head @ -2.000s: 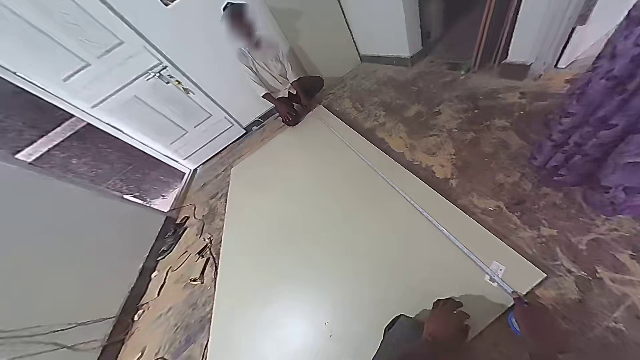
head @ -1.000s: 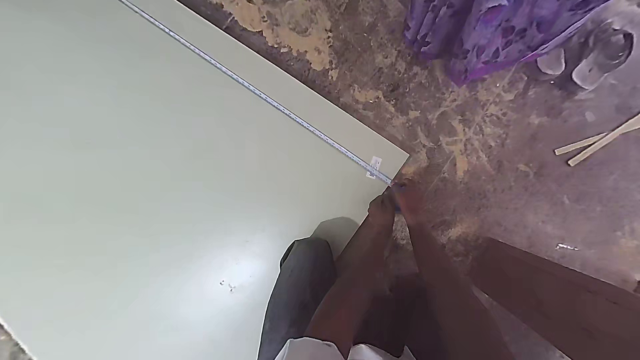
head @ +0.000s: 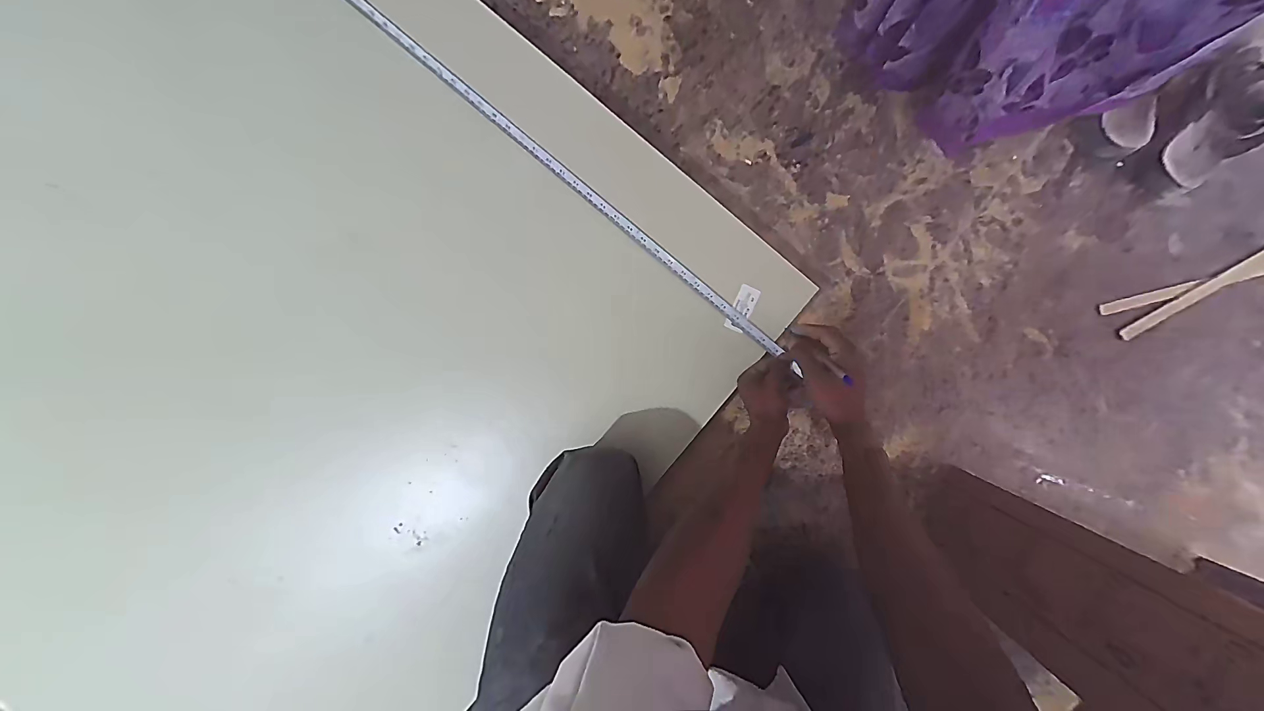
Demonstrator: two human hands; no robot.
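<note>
A metal tape measure blade (head: 592,197) runs diagonally over a large pale sheet panel (head: 296,296) to its short edge near the corner. It crosses a small white sticker (head: 748,301) that bears writing. At the blade's end my left hand (head: 764,388) is closed on the tape measure, just at the panel's edge. Close beside it on the right, my right hand (head: 832,375) holds a pen (head: 839,374) with a blue end, its fingers near the panel's edge. The tape's case is mostly hidden by my hands.
Purple patterned cloth (head: 997,69) hangs at the upper right beside a pair of shoes (head: 1190,148). Two thin wooden strips (head: 1180,296) lie crossed on the stained floor (head: 987,395). A brown wooden board (head: 1106,583) is at lower right. My knee (head: 592,494) rests over the panel.
The view has swung down from the room, where a person crouched at the panel's far end, to my hands. My hands stay at the tape's near end, now close together.
</note>
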